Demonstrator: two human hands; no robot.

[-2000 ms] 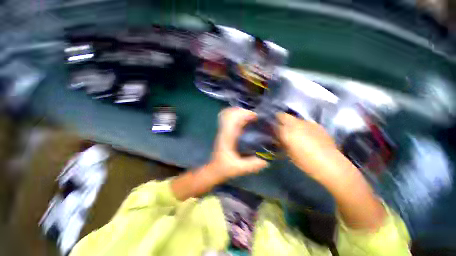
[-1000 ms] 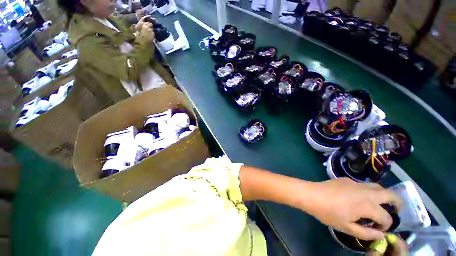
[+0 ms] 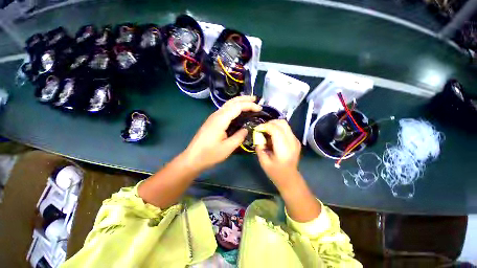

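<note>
My left hand (image 3: pixel 219 132) grips the left side of a black camera head (image 3: pixel 245 123), whose open face shows a silvery part. My right hand (image 3: pixel 278 149) is at its right side, with yellow-covered fingertips pinched at the open face; what they pinch is too small to tell. A yellow wire shows at the lower edge of the head. A white bracket (image 3: pixel 285 93) stands just behind. To the right, a white housing (image 3: pixel 319 137) has a round black cavity with loose red, blue and yellow wires (image 3: pixel 357 137).
Two black heads sit on white housings (image 3: pixel 196 93) behind my hands. A black cluster of heads (image 3: pixel 99 60) is at the left, one single head (image 3: pixel 137 126) nearer. Tangled clear loops (image 3: pixel 410 152) lie right. White units (image 3: pixel 55 220) fill a carton at lower left.
The view has swung back from the left side to the bench in front. Both hands are now together at the camera head; the neighbouring worker is out of view.
</note>
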